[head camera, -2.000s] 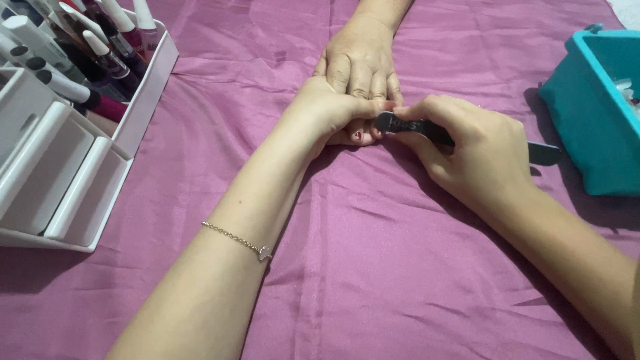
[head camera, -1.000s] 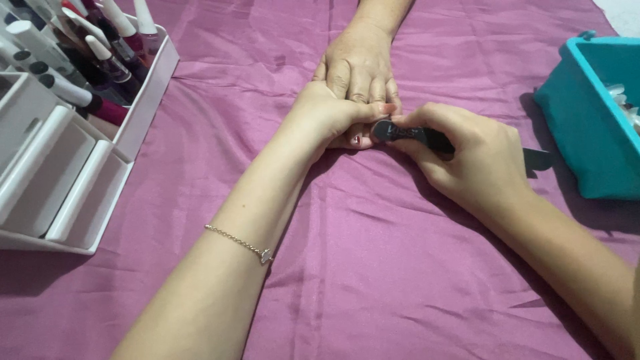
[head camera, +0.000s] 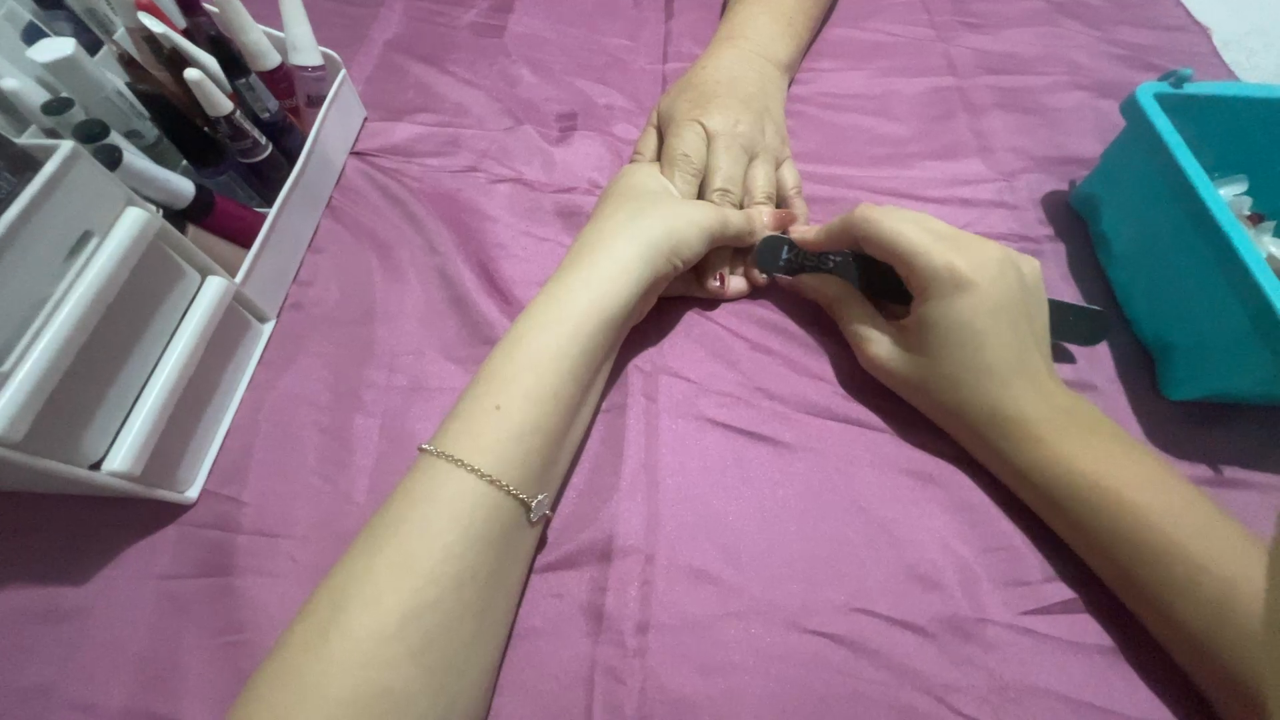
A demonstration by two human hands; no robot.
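Note:
My left hand [head camera: 665,225] holds the fingers of another person's hand [head camera: 728,135], which reaches in from the top edge, palm down. Its thumb lies over the fingertips, and its other fingers are mostly hidden beneath. Dark red polish shows on a nail just below my thumb. Between the thumb and fingers of my right hand [head camera: 935,290] is a black Kiss nail file [head camera: 815,262]. The rounded tip of the file is at the other person's fingertips; its far end sticks out behind my hand. Whether the tip touches a nail cannot be made out.
A white plastic organizer [head camera: 315,180] with several nail polish bottles [head camera: 235,125] stands at the left. At the right is a teal plastic basket [head camera: 1170,250] holding small pale pieces [head camera: 1235,187]. Everything rests on a wrinkled purple satin cloth [head camera: 700,520].

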